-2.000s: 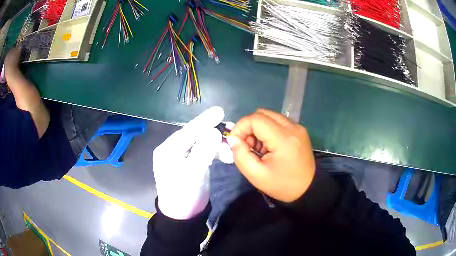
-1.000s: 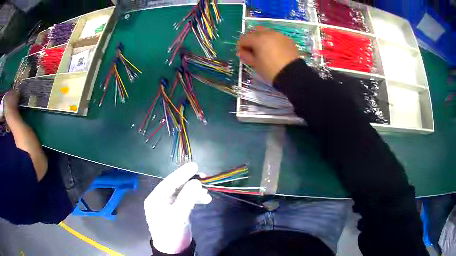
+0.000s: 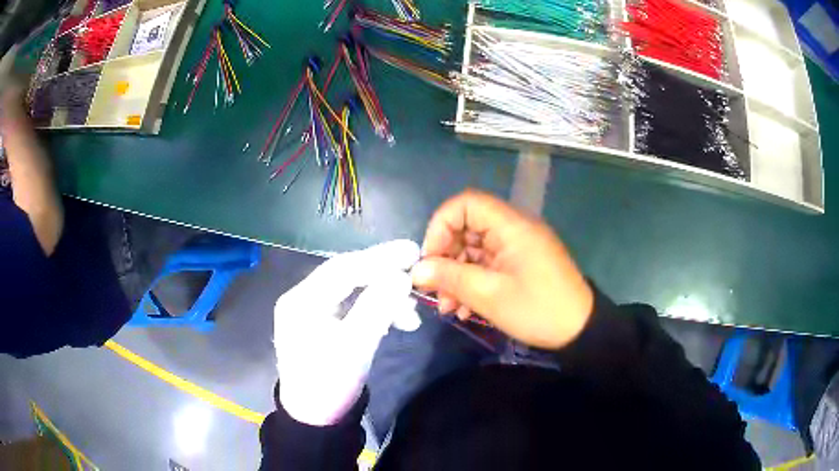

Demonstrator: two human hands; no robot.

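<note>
My gloved left hand (image 3: 336,322) is closed at the fingertips on a wire harness, at the bench's near edge over my lap. Its connector housing is hidden by the fingers. A few of the harness wires (image 3: 469,317) show below my right hand, red and dark ones among them. My bare right hand (image 3: 506,271) has thumb and forefinger pinched together, touching the left fingertips. What the right fingertips pinch is too small and covered to tell. White wires (image 3: 538,87) lie in the near left compartment of the divided tray (image 3: 782,152).
Wire harnesses (image 3: 336,138) lie on the green bench beyond my hands. Black (image 3: 685,120), red and green wires are in the tray. A tape strip (image 3: 531,179) is stuck before it. A neighbour's arm and tray (image 3: 120,92) are at left; blue stools (image 3: 198,285) stand below.
My right hand was at the tray's left compartments a second ago and is back at my left fingertips. The harness wires that fanned out from the glove are now mostly covered. The view has shifted.
</note>
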